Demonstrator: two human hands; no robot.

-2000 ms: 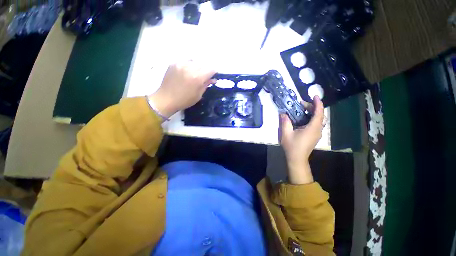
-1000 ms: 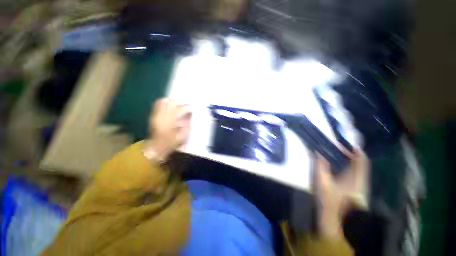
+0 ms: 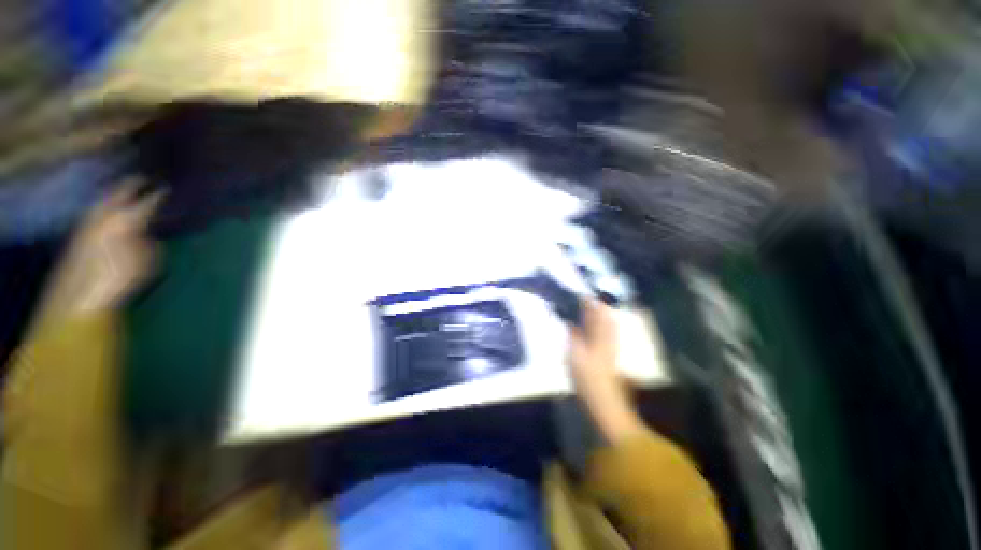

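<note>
The view is blurred. A black panel housing (image 3: 446, 346) lies on the white sheet, with the pale openings of its row of holes along the far edge. My right hand (image 3: 600, 360) is at the right of the sheet, closed on the near end of a narrow black strip (image 3: 557, 295) that points towards the housing's far right corner. My left hand (image 3: 108, 256) is far out at the left, beyond the sheet, at the edge of a dark heap. Its fingertips blur into the dark; whether it holds anything cannot be told.
Black parts (image 3: 237, 150) are heaped behind the sheet (image 3: 312, 322). A yellowish-tan sack (image 3: 290, 48) stands at the back left. A dark panel with pale spots (image 3: 594, 263) lies right of the strip. Green bench top (image 3: 188, 333) shows at left, and a green surface with a worn edge at right.
My left hand has moved from the sheet out to the far left. My right hand still holds the black strip. The camera view has shifted, and the tan sack has come into view.
</note>
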